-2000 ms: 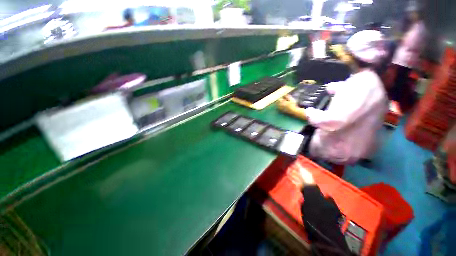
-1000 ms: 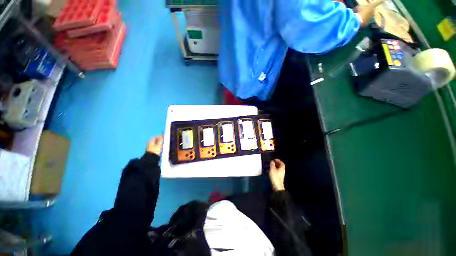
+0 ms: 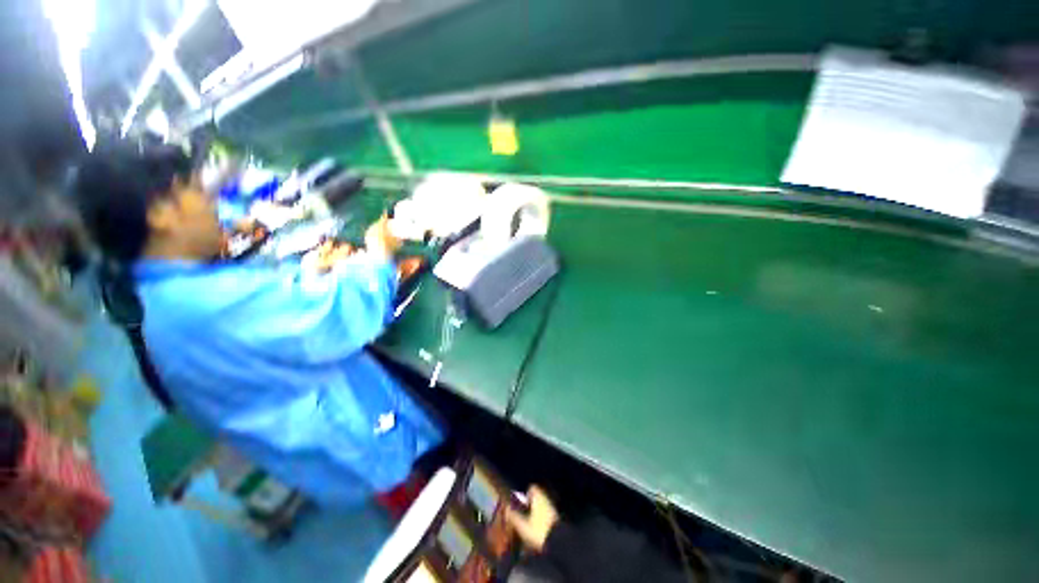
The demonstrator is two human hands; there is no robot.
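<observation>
A black phone tray (image 3: pixel 461 533) shows at the bottom edge, tilted and cut off by the picture's rim. Phones lie in its slots, with pale panels and orange-brown parts, blurred. A white board (image 3: pixel 412 533) shows along the tray's left side. My right hand (image 3: pixel 531 520), bare with a black sleeve, is at the tray's right edge with its fingers closed on it; the grip is blurred. My left hand is not in view.
A long green bench (image 3: pixel 729 376) runs to the right, its front edge beside my right arm. On it stand a grey tape dispenser (image 3: pixel 510 279) with a cable and a cream tape roll (image 3: pixel 518 214). A person in blue (image 3: pixel 273 342) works at left. White sheets (image 3: pixel 906 134) hang above.
The view has swung up and right towards the bench. The tray and board now show only at the bottom edge. My left hand has left the picture; my right hand now touches the tray.
</observation>
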